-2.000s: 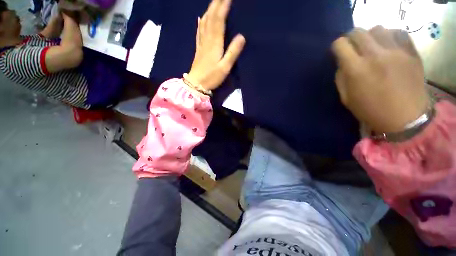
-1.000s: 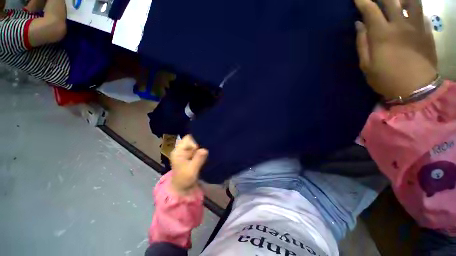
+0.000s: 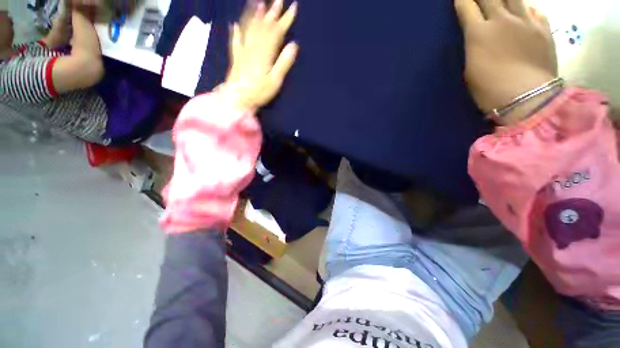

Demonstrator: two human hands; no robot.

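Observation:
A large dark navy fabric panel (image 3: 381,81) lies on the white table and hangs over its front edge above my lap. My left hand (image 3: 262,58) rests flat with fingers apart on the left part of the navy fabric, its fingertips near the top edge of the view. My right hand (image 3: 508,58) lies on the right edge of the panel, fingers pointing up and partly cut off by the picture's top edge. Neither hand visibly grips the fabric.
A person in a striped top (image 3: 68,75) sits at the left beside the white table (image 3: 185,58). A pale surface with a football sticker (image 3: 573,34) is at the upper right. Below the table edge are a navy heap (image 3: 292,194) and a wooden bar (image 3: 262,234).
My left hand has moved up from the panel's lower left corner onto the fabric and opened out. The panel's lower left part has moved up. My right hand has shifted slightly left.

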